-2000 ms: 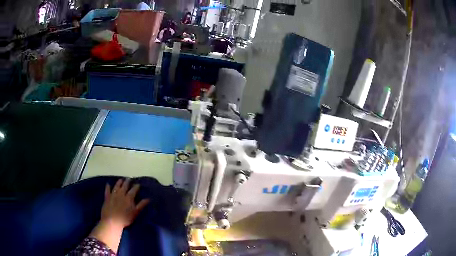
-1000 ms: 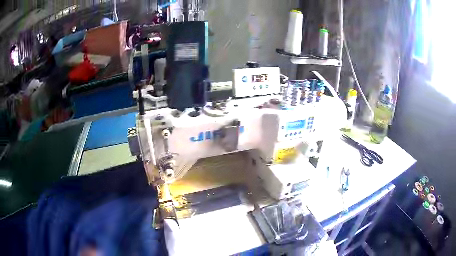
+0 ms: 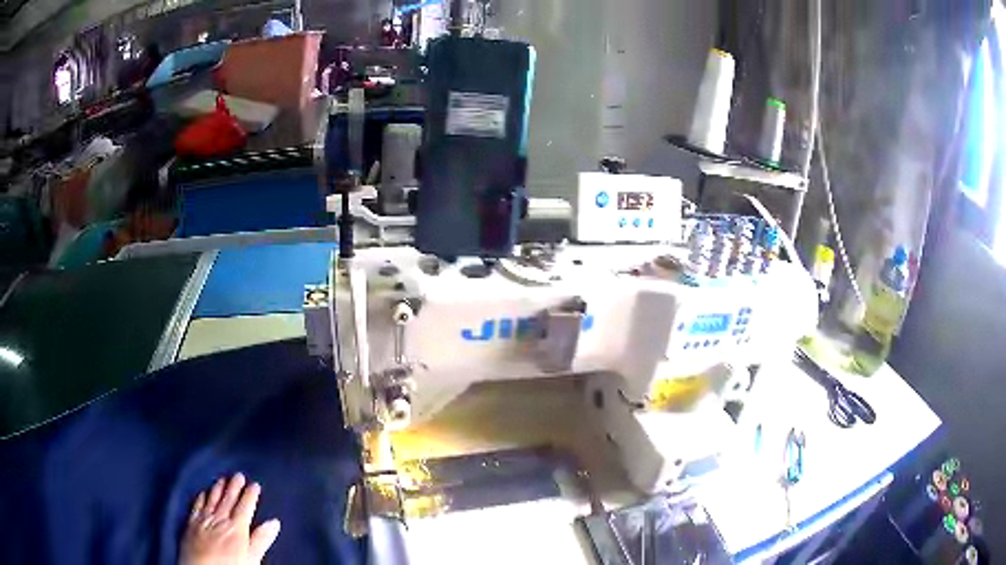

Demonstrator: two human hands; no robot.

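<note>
The navy fabric lies in a large heap at lower left, reaching the needle area of the white sewing machine. My left hand rests palm down on the fabric, fingers spread, left of the needle area; the frame's bottom edge cuts it off. It grips nothing that shows. A small pale grey-blue strip shows at the fabric's right edge, below the needle area. Yellow light falls around the presser foot, whose small parts are hard to tell apart. My right hand is out of the picture.
Black-handled shears and blue-handled snips lie on the table at right. A bottle of yellow liquid stands behind them. A shiny clear and dark piece lies at front right. Thread cones stand behind. A dark green surface lies at left.
The view has turned right and down since the first frame. My left hand has moved back from the fabric's upper part to the lower edge. The fabric looks more spread and smoother than one second ago.
</note>
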